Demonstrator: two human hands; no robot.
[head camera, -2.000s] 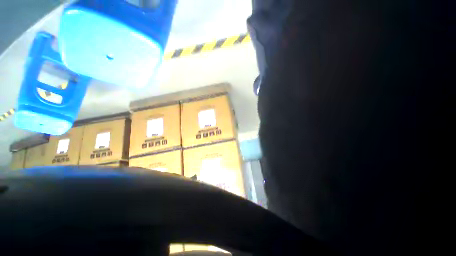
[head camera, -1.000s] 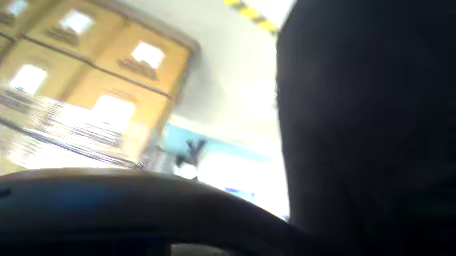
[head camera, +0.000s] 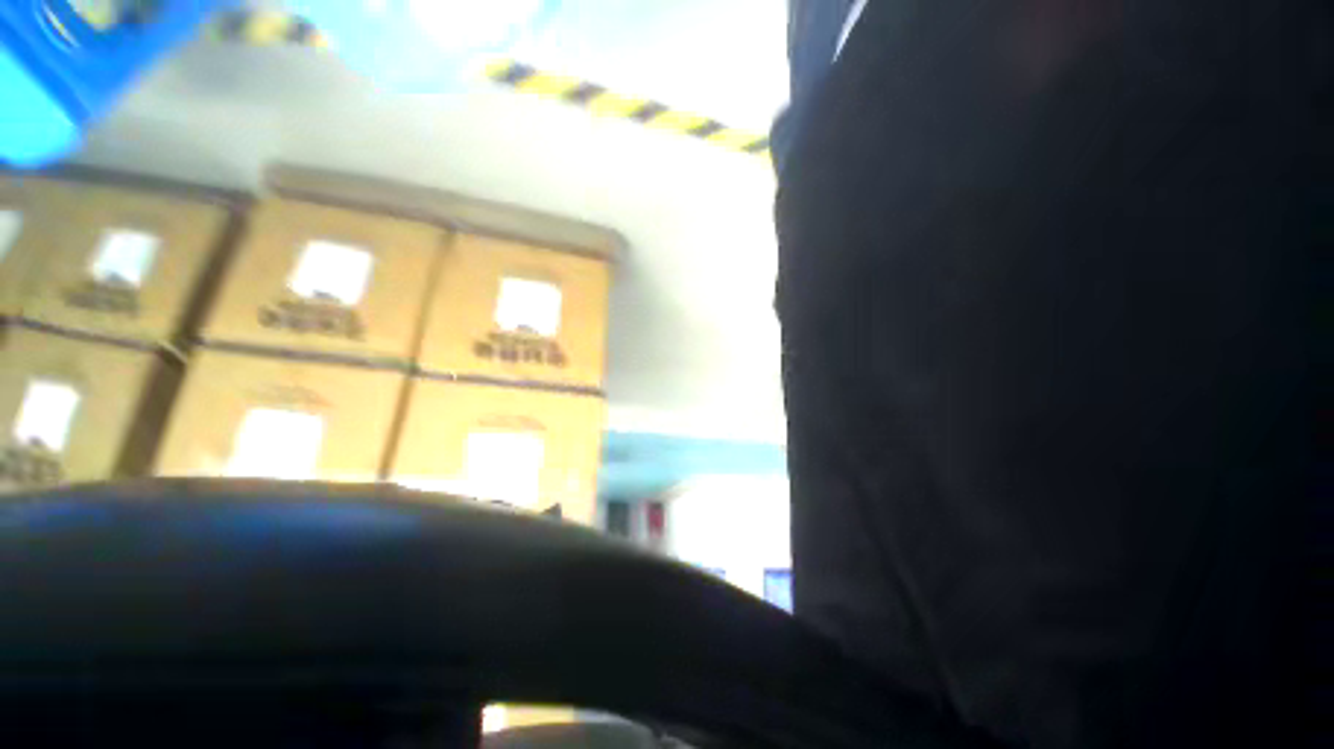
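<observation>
Neither of my hands can be made out. Dark clothing (head camera: 1053, 381), which looks like a jacket, fills the right side of the view close to the lens. A smooth dark curved band (head camera: 322, 600) crosses the lower edge; whether it is a strap or clothing I cannot tell. Beyond it stand stacked brown cartons (head camera: 505, 344) with white labels and black print, seen tilted and partly hidden by the band.
A bright blue plastic stool (head camera: 44, 88) is cut off at the top left. Yellow and black floor tape (head camera: 629, 106) runs across the pale floor behind the cartons. Small blurred shapes and a pale-blue area (head camera: 695, 451) lie right of the cartons.
The view has tilted and swung. The cartons now sit more level than a second ago, and a blue stool shows again at the top left. The dark clothing still fills the right.
</observation>
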